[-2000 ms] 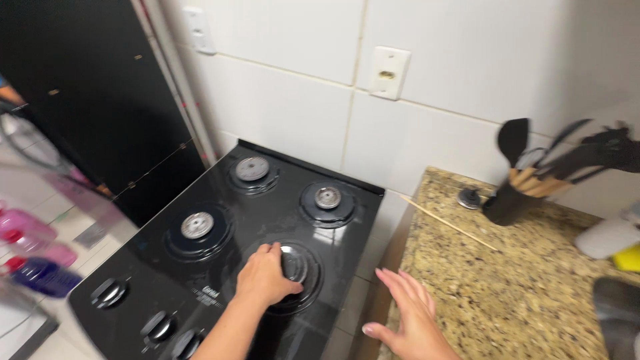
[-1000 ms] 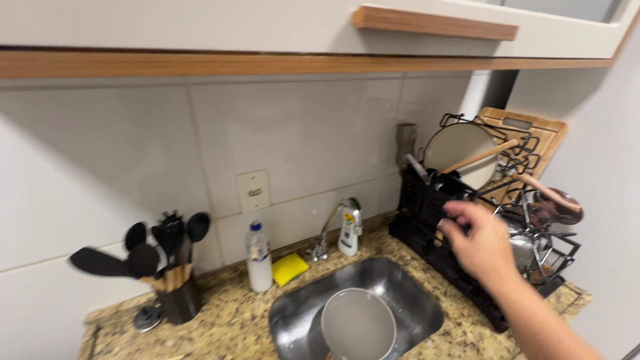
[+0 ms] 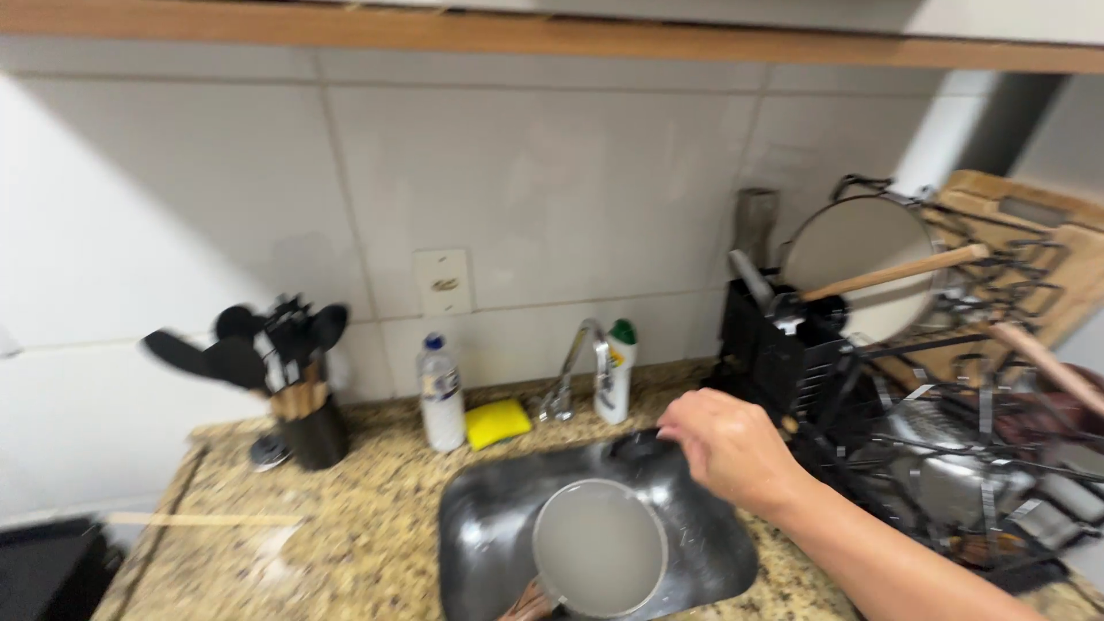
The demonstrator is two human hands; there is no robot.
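My right hand [image 3: 729,444] hangs over the right rim of the steel sink [image 3: 483,517], its fingers bent together; whether they hold something small cannot be seen. Below and left of it, a round pan [image 3: 601,548] with a greyish inside lies in the sink. To the right of the hand stands a black dish rack [image 3: 828,431] with a cutlery holder [image 3: 776,354], a light-coloured pan [image 3: 862,250] and black wire stove grates [image 3: 975,448]. My left hand is out of view.
Behind the sink are a chrome faucet [image 3: 569,371], a green-capped bottle [image 3: 616,371], a yellow sponge [image 3: 498,423] and a blue-capped bottle [image 3: 441,397]. A black utensil holder [image 3: 315,435], a burner part [image 3: 269,451] and a thin wooden stick [image 3: 207,519] are on the granite counter [image 3: 362,517].
The view has swung from the stove to the sink. My right hand has moved from the dish rack to over the sink's rim. My left hand, seen over the stove earlier, is out of view.
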